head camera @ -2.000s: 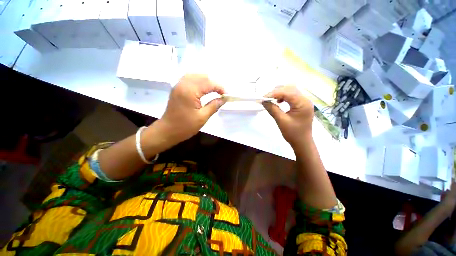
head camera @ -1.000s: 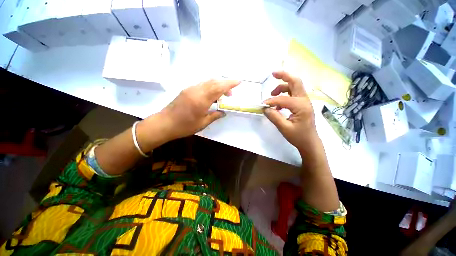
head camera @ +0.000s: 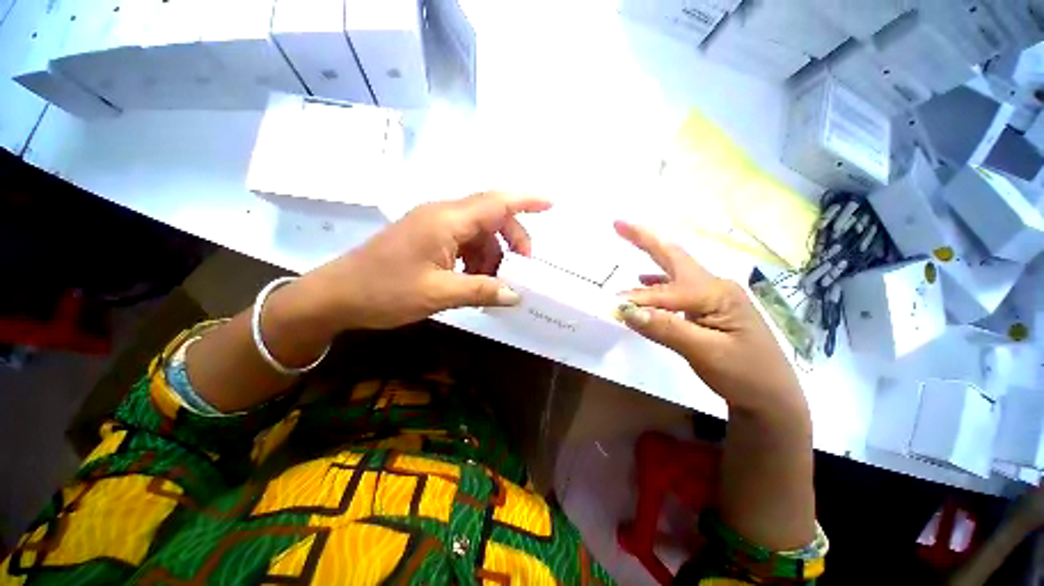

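Note:
A white retail carton [head camera: 561,307] with small print on its near side is at the table's front edge, between my hands. Glare washes out its top and what lies behind it. My left hand [head camera: 452,266] has its thumb on the carton's left end, with the fingers curled above it. My right hand [head camera: 687,300] touches the carton's right end with thumb and fingertips, its index finger raised. Another white carton [head camera: 325,151] lies on the table to the left.
A row of white cartons [head camera: 229,71] stands at the back left. At the right are yellow paper [head camera: 738,195], a dark cable bundle [head camera: 839,243], an olive patterned strip [head camera: 783,311] and piled loose cartons [head camera: 893,307]. A red stool [head camera: 664,492] is below the table.
The thin yellow-edged piece that was between my fingers is no longer visible. The carton's printed near side now shows. My fingers have spread, and my right hand has moved right and down.

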